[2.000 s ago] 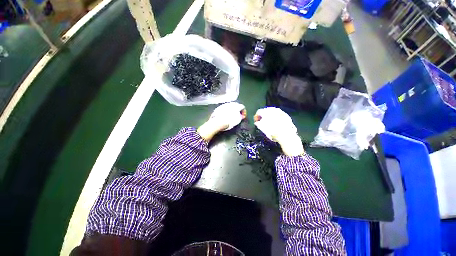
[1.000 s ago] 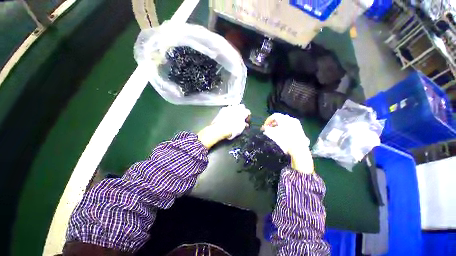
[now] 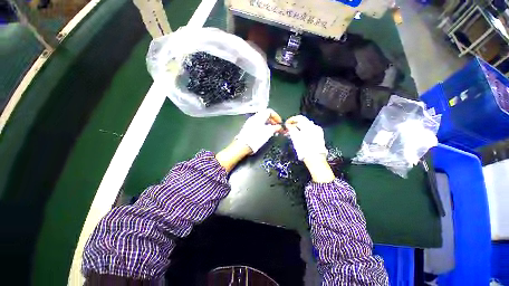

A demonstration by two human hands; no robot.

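Note:
My left hand [image 3: 258, 131] and my right hand [image 3: 305, 137] wear white gloves with the fingertips uncovered. Their fingertips meet over the bench, between the open bag and the loose pile. A small dark part [image 3: 283, 126] seems to be pinched between the fingertips of both hands; it is too small to make out clearly. A loose pile of small black parts [image 3: 283, 170] with shiny glints lies just below and partly under my right hand. A large whitish plastic bag [image 3: 258, 92], open and full of black parts, stands at the upper left.
Dark ribbed blocks [image 3: 336, 95] are stacked at the back, beside a shiny-topped device [image 3: 289, 51] and a carton [image 3: 279, 15]. A crumpled clear bag [image 3: 385, 137] with white items lies at the right. A green conveyor with a white rail [image 3: 128, 146] runs at left; blue bins [image 3: 469, 192] stand at right.
My hands were apart, with my right hand lower over the pile a second ago; now their fingertips are together a little higher. The whole view has also shifted slightly.

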